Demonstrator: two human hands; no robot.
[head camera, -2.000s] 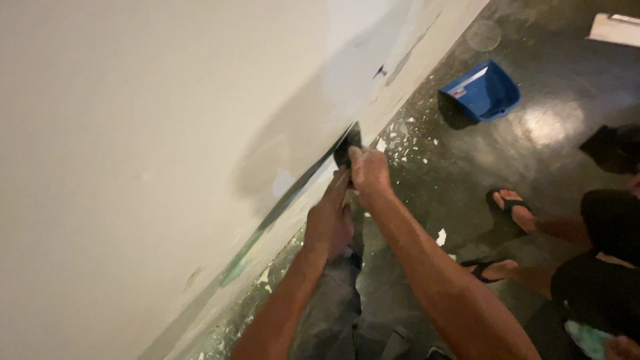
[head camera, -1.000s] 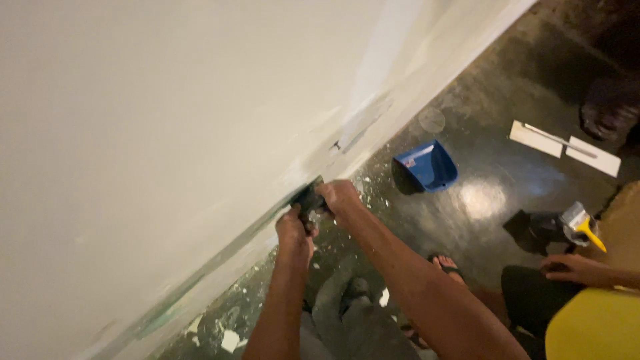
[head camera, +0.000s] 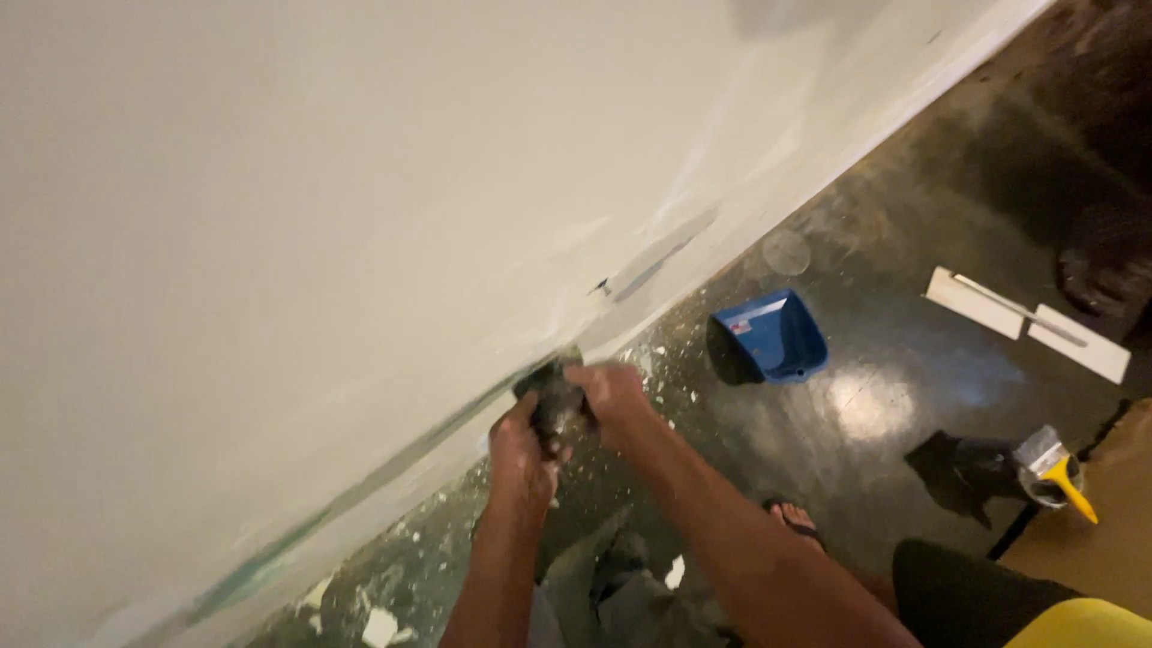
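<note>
My left hand and my right hand both grip a dark, flat, blade-like tool, whose exact kind I cannot tell. Its upper edge meets the low part of a pale painted wall. A greenish-grey bare strip runs along the wall down and left from the tool. Up and right of my hands are a small dark mark and a grey patch in the wall. Pale paint chips lie on the floor under the wall.
A blue dustpan lies on the dark shiny floor to the right. Beyond it are a white two-part flat tool and a yellow-handled paintbrush on a container. Another person's sandalled foot is at lower right, near brown cardboard-like material.
My hands and the dark tool have moved down and left along the wall, away from the small dark mark. The other person's hand, seen near the paintbrush one second ago, is out of view.
</note>
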